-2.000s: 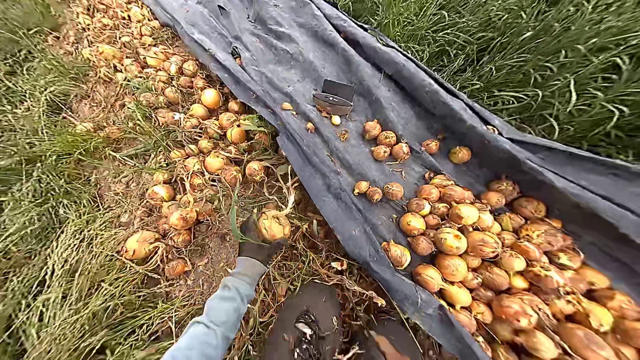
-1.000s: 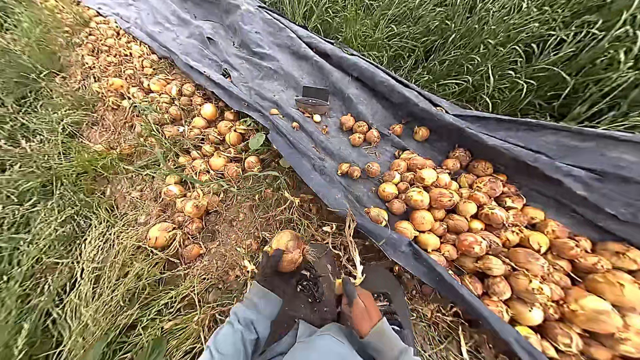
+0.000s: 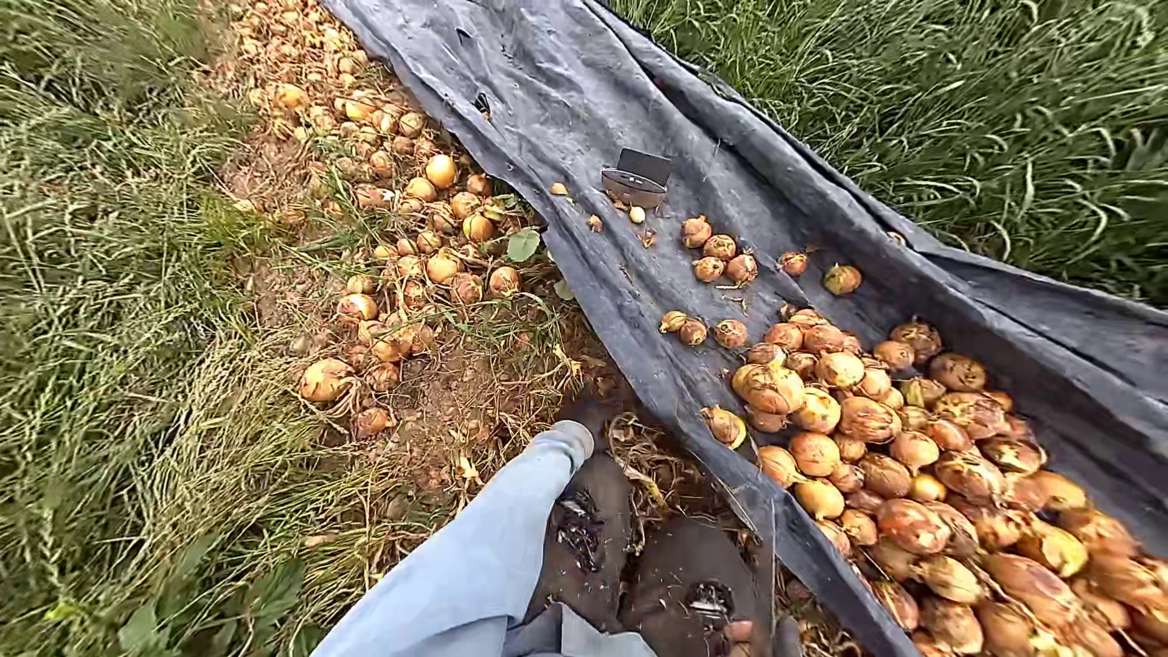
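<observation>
My left hand (image 3: 598, 401), in a dark glove below a pale blue sleeve, reaches toward the near edge of the dark fabric sheet (image 3: 584, 100). It blends with the soil, and no onion shows in it. Of my right hand (image 3: 739, 631) only a little bare skin shows at the bottom edge, beside a blurred upright thing; its grip is hidden. A large heap of onions (image 3: 912, 452) lies on the sheet at the right. A big onion (image 3: 776, 388) sits at the heap's near left side. More onions (image 3: 443, 266) lie on the ground at the left.
An open dark case (image 3: 637, 178) lies on the sheet, near small loose onions (image 3: 719, 246). Tall grass (image 3: 985, 119) borders the far side, and flattened grass (image 3: 137, 365) covers the left. My dark shoes or knees (image 3: 584, 534) are below, among dry stalks (image 3: 643, 456).
My left hand has moved from in front of my body toward the sheet, and the onion held in it earlier no longer shows there. My right hand has dropped mostly out of view.
</observation>
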